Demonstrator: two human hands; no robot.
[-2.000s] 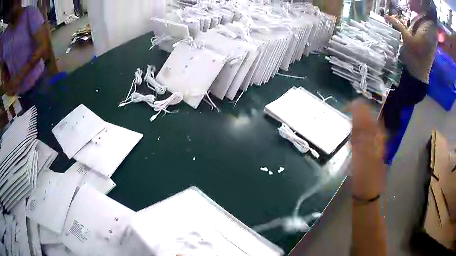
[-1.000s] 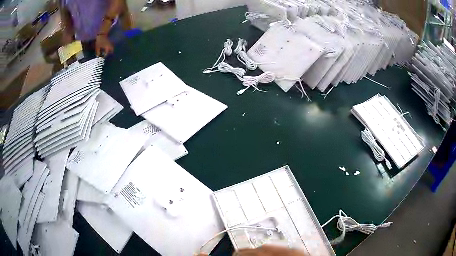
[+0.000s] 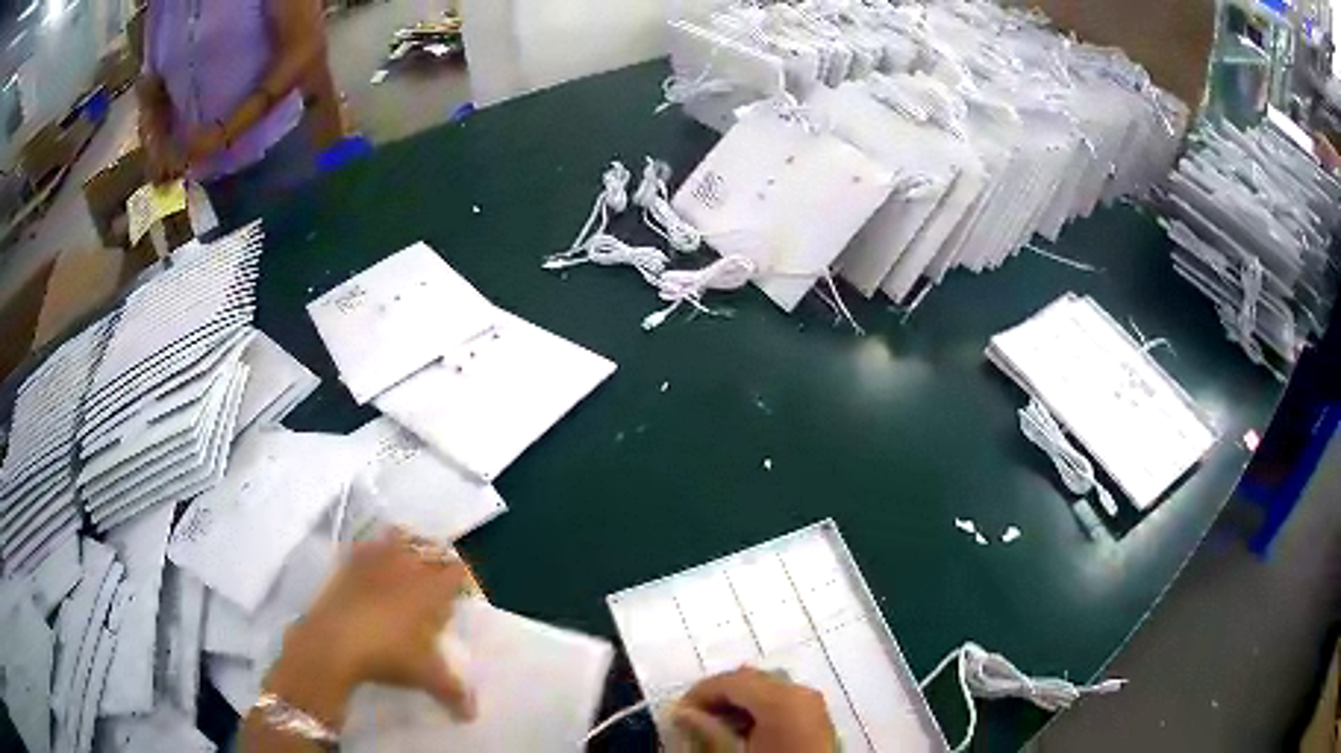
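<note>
A white housing [image 3: 794,611] lies ribbed side up at the bottom centre. A bundled white cord [image 3: 1015,677] lies to its right and runs to its edge. My right hand [image 3: 750,714] is at the housing's lower part, fingers bent together around a white cable end [image 3: 618,721]; the fingertips are partly hidden. My left hand [image 3: 383,633], blurred, with a band at the wrist, is spread over another white panel [image 3: 515,684], smooth side up. Whether its fingers grip the panel is unclear.
Loose bare housings [image 3: 493,390] and slanting stacks [image 3: 162,383] are at left. Cabled housings [image 3: 941,177] lean in rows at the far side. A small pile [image 3: 1103,397] and white scraps [image 3: 988,531] are at right. A person [image 3: 235,88] stands opposite with a yellow-and-white item [image 3: 155,211].
My left hand has come into view over the panel at lower left. My right hand has come further into view at the ribbed housing. The camera view has shifted slightly.
</note>
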